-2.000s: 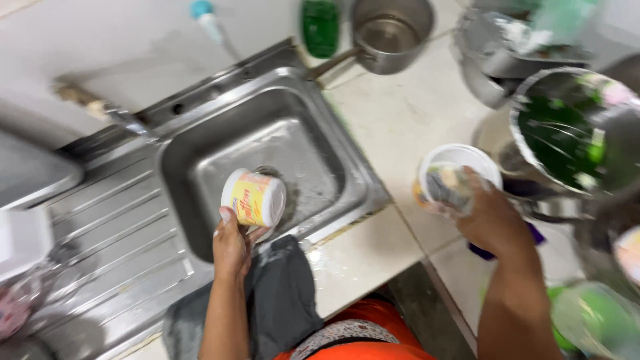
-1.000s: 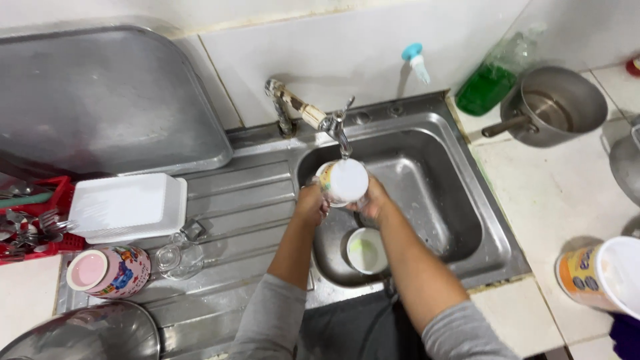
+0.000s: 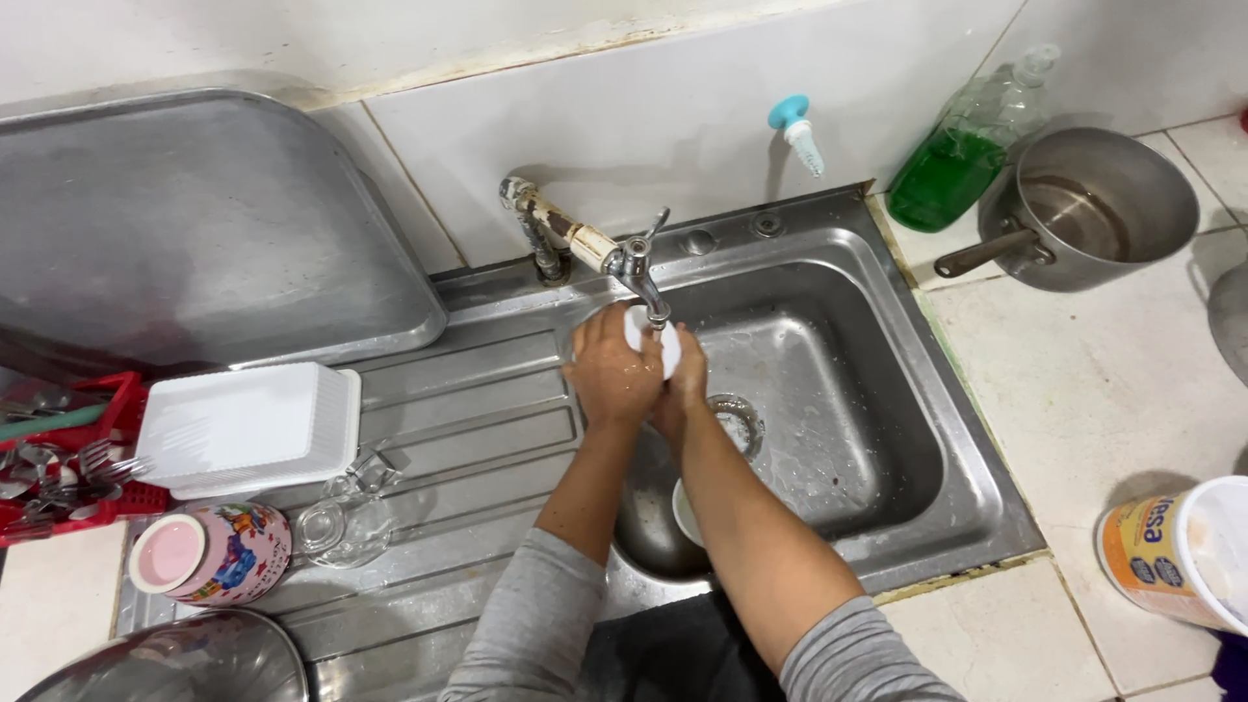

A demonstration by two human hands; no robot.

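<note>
Under the spout of the metal faucet [image 3: 639, 268], my left hand [image 3: 614, 366] and my right hand [image 3: 685, 380] close around a white plastic tub [image 3: 671, 349]. Only part of its white surface shows between the fingers. Both hands are above the left side of the stainless steel sink basin [image 3: 829, 419]. Below my right forearm, partly hidden by it, a white cup or tub [image 3: 687, 512] lies in the basin near the drain [image 3: 736, 424].
Left, the drainboard [image 3: 468, 439] holds white trays [image 3: 244, 429], a pink patterned mug [image 3: 219, 556], glassware [image 3: 346, 522] and a metal bowl [image 3: 185, 663]. Right stand a green soap bottle [image 3: 951, 166], a saucepan [image 3: 1092, 214] and a labelled tub [image 3: 1160, 556]. A large metal tray [image 3: 195, 224] leans behind.
Two seconds ago my hands were apart, each at a tub; now both are together under the faucet. Since one second ago, the held tub has turned and is more covered by my fingers.
</note>
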